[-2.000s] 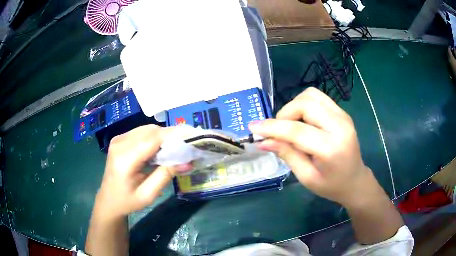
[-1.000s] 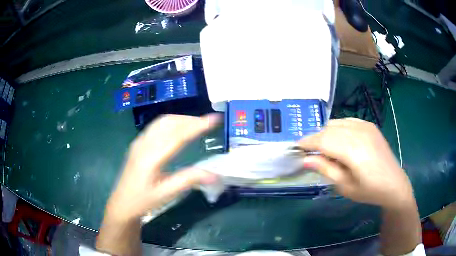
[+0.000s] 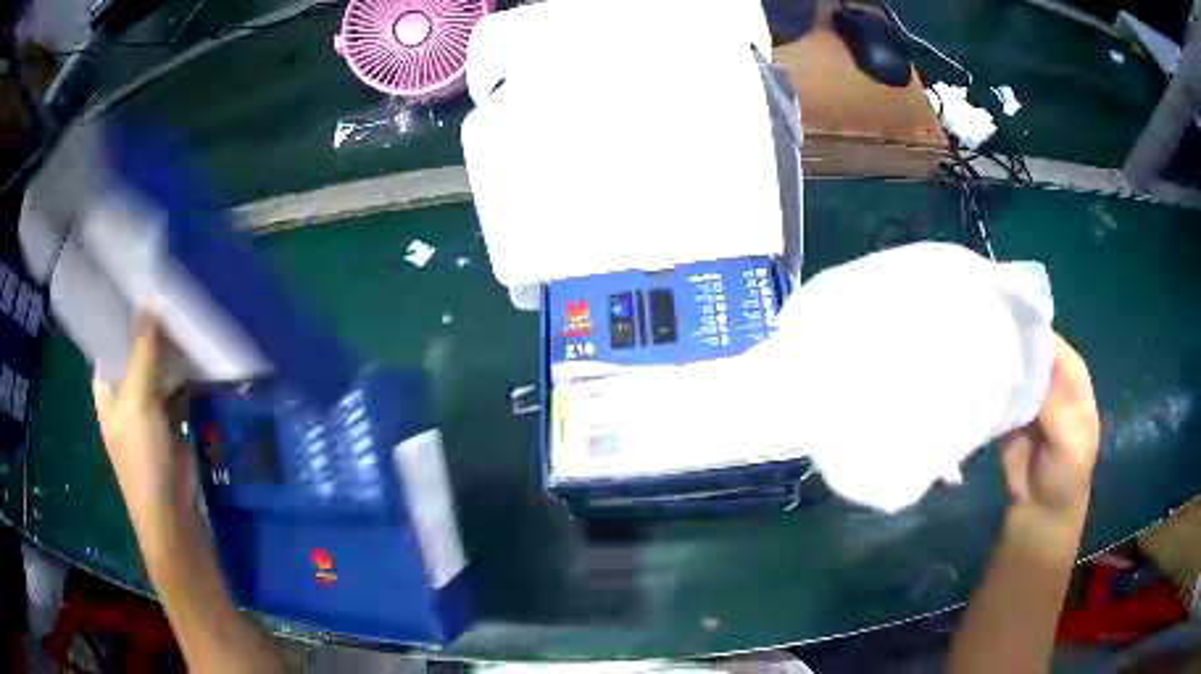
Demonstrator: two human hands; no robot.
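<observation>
An open blue retail box marked Z10 stands in the middle, its large white lid raised at the back. My right hand holds a whitish protective bag by its right side, over the box's right end; whether the device is inside cannot be seen. My left hand is on the white flap of a second blue box at the left, which is open and blurred by motion. The inside of the second box cannot be made out.
A pink fan stands behind the open box. A wooden board with a black mouse is at the back right, with black cables beside it. Stacked boxes line the left edge. Red stools show below the bench.
My left hand has let go of the bag and moved far left to the second box, now opened and nearer me. My right hand has moved right with the bag. The view has shifted.
</observation>
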